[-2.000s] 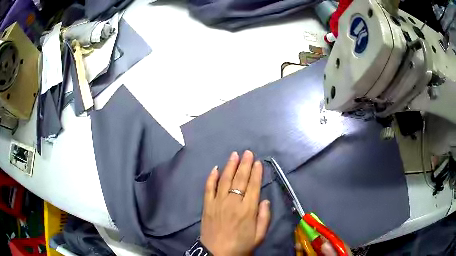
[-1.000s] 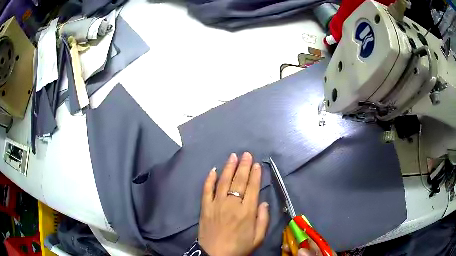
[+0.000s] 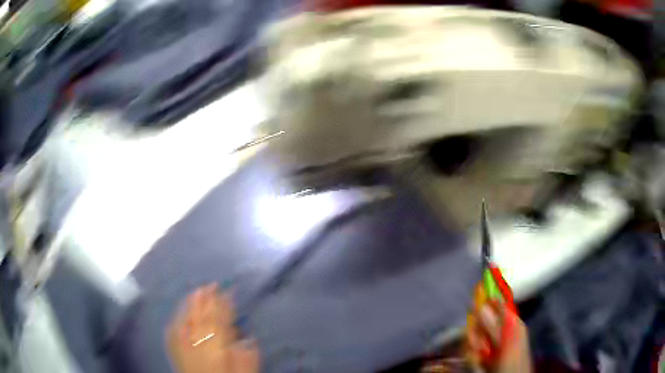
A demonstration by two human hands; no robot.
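Observation:
The frame is strongly blurred. The grey-blue garment panel (image 3: 357, 284) lies on the table, brightly lit near the machine head. My left hand (image 3: 211, 335) lies flat on the panel at the lower left, cut off by the bottom edge; it grips nothing that I can see. My right hand (image 3: 503, 339) holds the scissors (image 3: 486, 244) by the red and orange handles at the lower right. The blades point up and look closed, beside the panel near the machine bed.
The cream-white sewing machine (image 3: 467, 95) spans the upper middle and right. Crumpled grey cloth (image 3: 182, 51) is heaped at the upper left. Blurred pale scraps (image 3: 29, 211) show at the far left. Dark cloth (image 3: 605, 306) hangs at the lower right.
The view has swung right. My right hand has moved the scissors away from my left hand, off the panel to the right. My left hand remains on the panel.

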